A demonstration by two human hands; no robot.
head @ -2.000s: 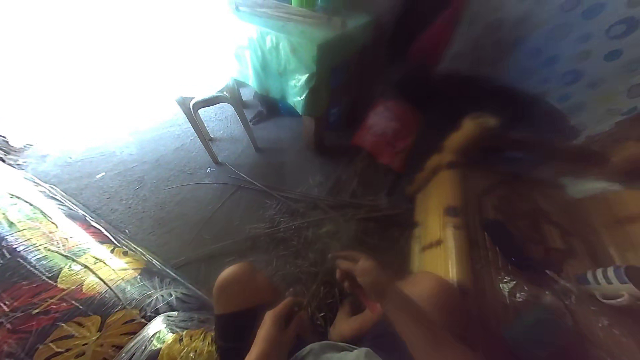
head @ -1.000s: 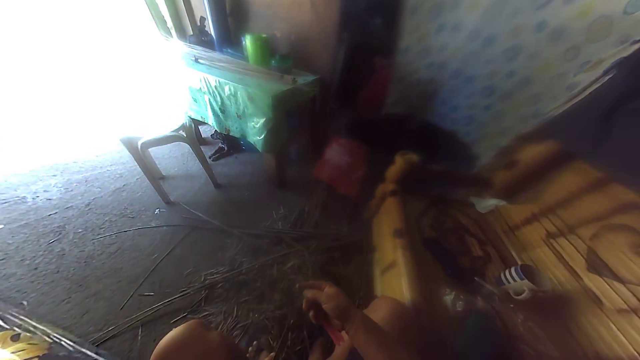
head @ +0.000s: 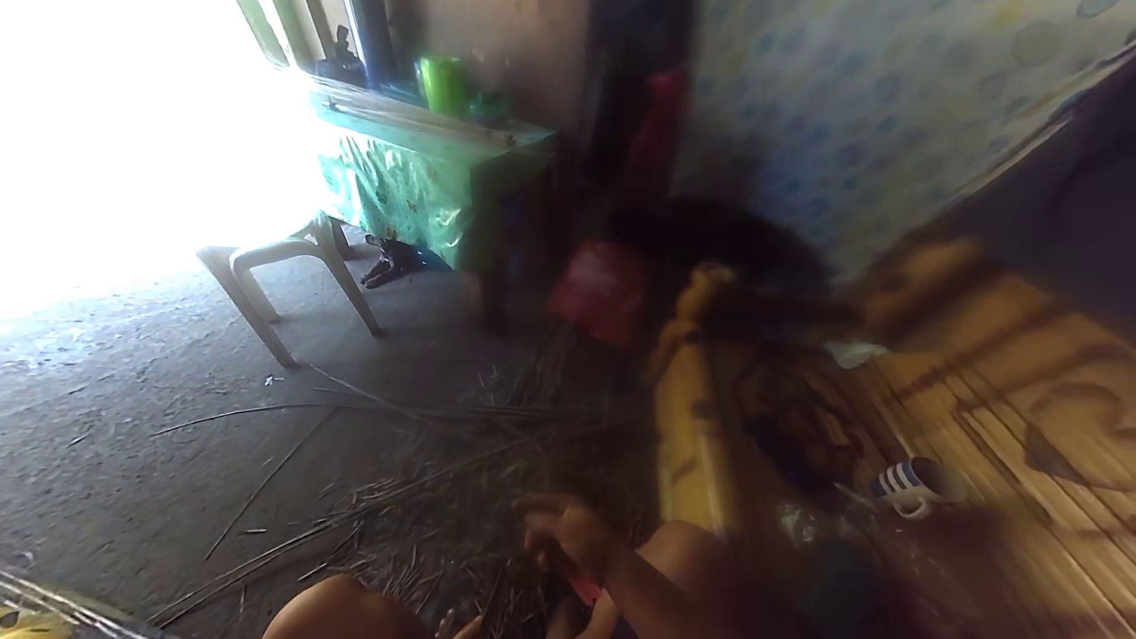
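Note:
My right hand (head: 572, 537) is raised over my lap near the lower middle, its fingers bent. A red object (head: 583, 586) shows just under its palm, and whether the hand grips it is unclear. Only the fingertips of my left hand (head: 461, 626) show at the bottom edge, beside thin dark sticks (head: 501, 595); its hold cannot be made out. Long thin sticks (head: 293, 537) and short cut bits lie scattered on the floor (head: 160, 417) in front of my knees.
A pale plastic chair (head: 284, 253) and a table with a green cover (head: 390, 182) stand ahead. A dark animal (head: 399, 259) lies beneath the table. At right, a bamboo bench (head: 1003, 426) holds a striped mug (head: 910, 486). A red object (head: 599, 288) is beyond its post.
The view has swung, leaving the patterned cloth mostly out of sight at the lower left. My left hand, visible two seconds ago, is now almost wholly below the frame. My right hand remains over my lap.

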